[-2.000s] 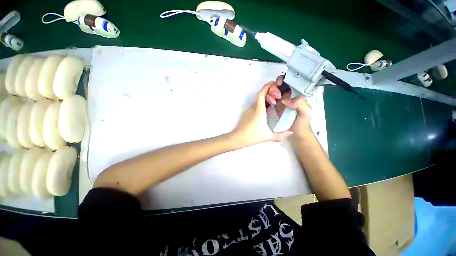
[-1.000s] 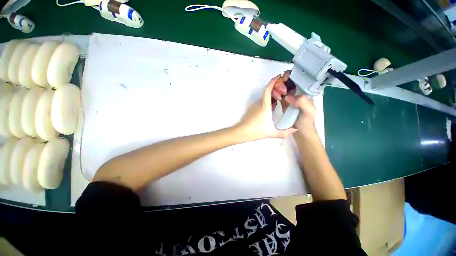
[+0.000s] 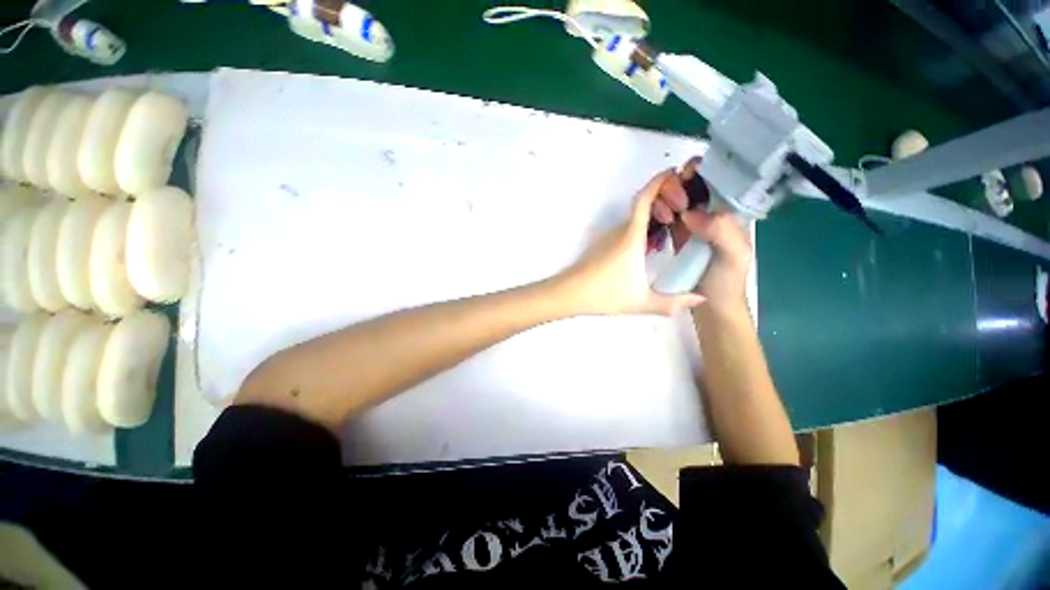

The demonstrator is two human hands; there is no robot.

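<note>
The light-grey glue gun (image 3: pixel 754 150) points up and left over the green belt. My left hand (image 3: pixel 633 254) and my right hand (image 3: pixel 725 254) are both closed around its grey handle (image 3: pixel 684 267) below the body. The black plunger rod (image 3: pixel 835 193) sticks out at the rear. The white cartridge (image 3: pixel 693 83) is at the front. The nozzle tip is at a striped body (image 3: pixel 629 62) on the belt; whether it touches I cannot tell. A cream cap (image 3: pixel 608 15) lies against that body, with a white cord loop (image 3: pixel 524 15) trailing left.
Another striped body (image 3: pixel 341 25) and further pieces lie on the green belt (image 3: pixel 461 58). Cream oval blanks (image 3: pixel 159 246) stand in three rows at left. The white work board (image 3: pixel 438 207) lies under my forearms. A metal rail (image 3: pixel 967 156) crosses at right. A cardboard carton (image 3: pixel 881 496) is below the bench.
The glue gun and both hands have moved right. The striped bodies on the belt have also shifted right in the view, with the nozzle staying at the same one. Both hands keep their hold.
</note>
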